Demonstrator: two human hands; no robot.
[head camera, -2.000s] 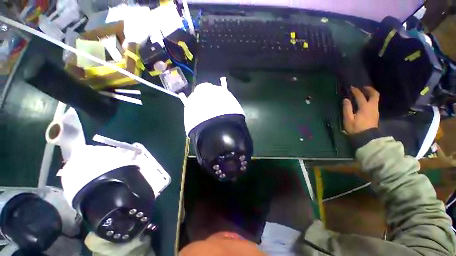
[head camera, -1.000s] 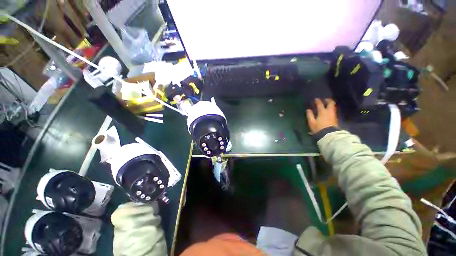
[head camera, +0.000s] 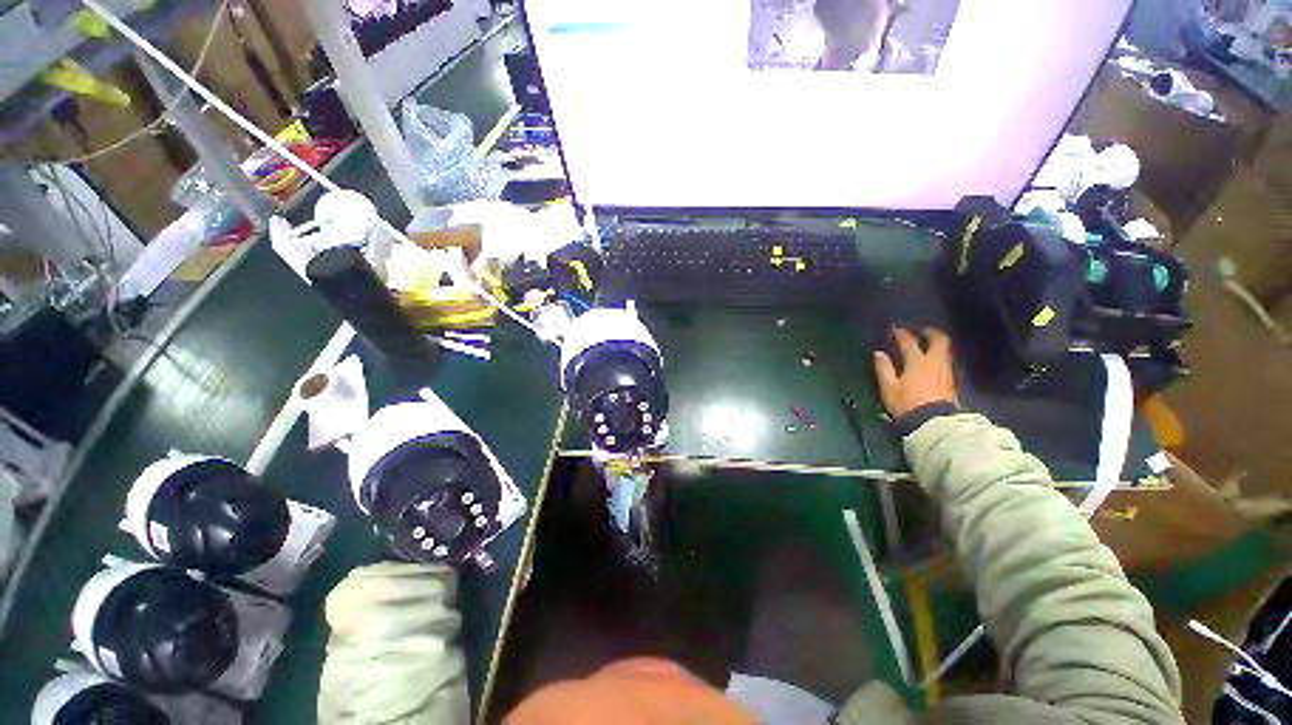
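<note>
My right hand (head camera: 918, 371) rests on the dark mouse (head camera: 914, 341), right of the keyboard (head camera: 723, 258). My left hand is hidden behind a white and black dome camera (head camera: 425, 482); only its sleeve shows below. Whether it holds that camera cannot be seen. Another dome camera (head camera: 614, 380) stands at the bench edge before the keyboard, untouched, with thin cables hanging below it. The monitor (head camera: 836, 128) glows white and shows a small picture at its top.
Several dome cameras (head camera: 208, 513) lie in a row at the left. A label roll (head camera: 315, 387), a black upright box (head camera: 361, 295) and a yellow-edged carton (head camera: 442, 305) are upper left. A black device (head camera: 1023, 283) with a white strip (head camera: 1115, 425) is at the right.
The view has tilted up and shows more of the monitor, where a small picture now appears. My right hand stays at the mouse, and my left sleeve stays behind the left camera.
</note>
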